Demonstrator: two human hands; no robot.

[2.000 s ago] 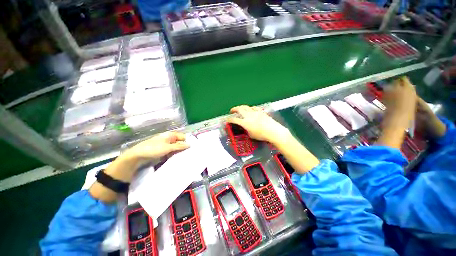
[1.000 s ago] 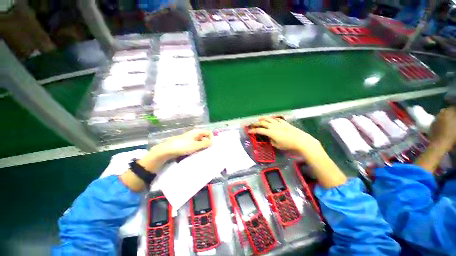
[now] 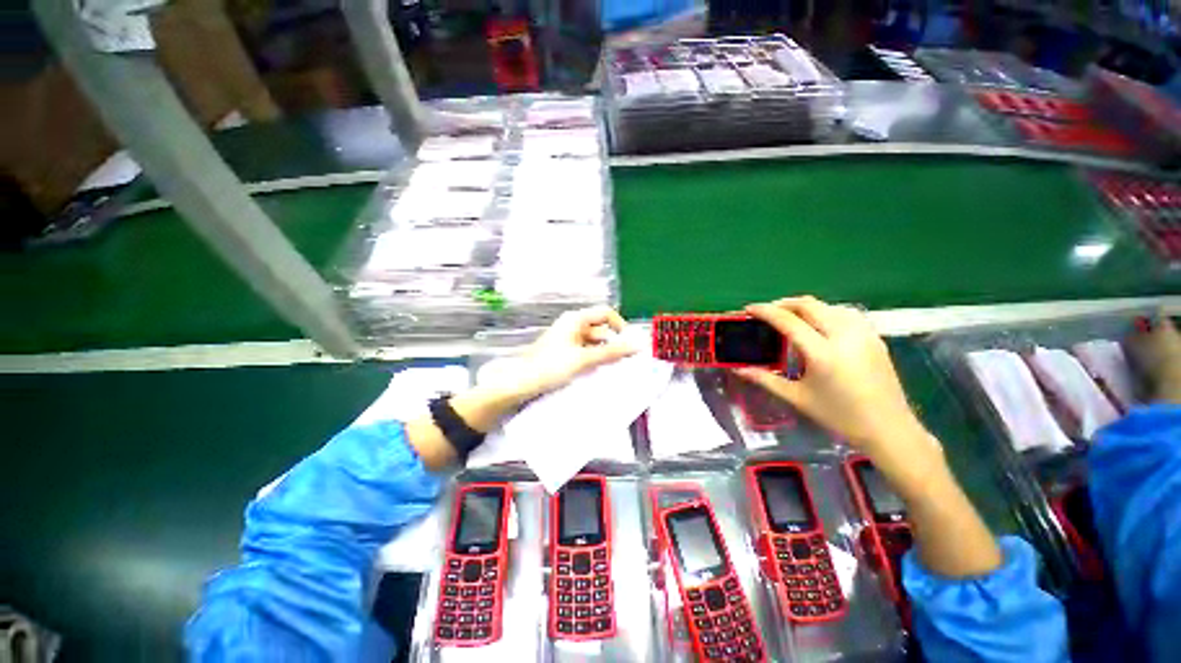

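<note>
My right hand (image 3: 829, 369) holds a red keypad phone (image 3: 719, 341) by its screen end, sideways above the back row of the clear tray (image 3: 635, 518). My left hand (image 3: 585, 350) grips a white protective sleeve (image 3: 570, 412) by its upper right end, just left of the phone's keypad end. The sleeve hangs limp over the tray's back left. Several bare red phones lie in the front row, one of them at the left (image 3: 475, 565). A white-covered piece (image 3: 686, 415) lies in the back row.
A stack of filled trays (image 3: 482, 214) stands beyond my left hand, by a grey metal post (image 3: 207, 194). Another stack (image 3: 719, 104) stands across the green belt (image 3: 829, 233). At the right, another person's hand (image 3: 1157, 352) is over a tray with white sleeves (image 3: 1023, 399).
My right hand has lifted the phone out of the back row and turned it sideways towards the sleeve. My left hand still holds the sleeve. The view has shifted left.
</note>
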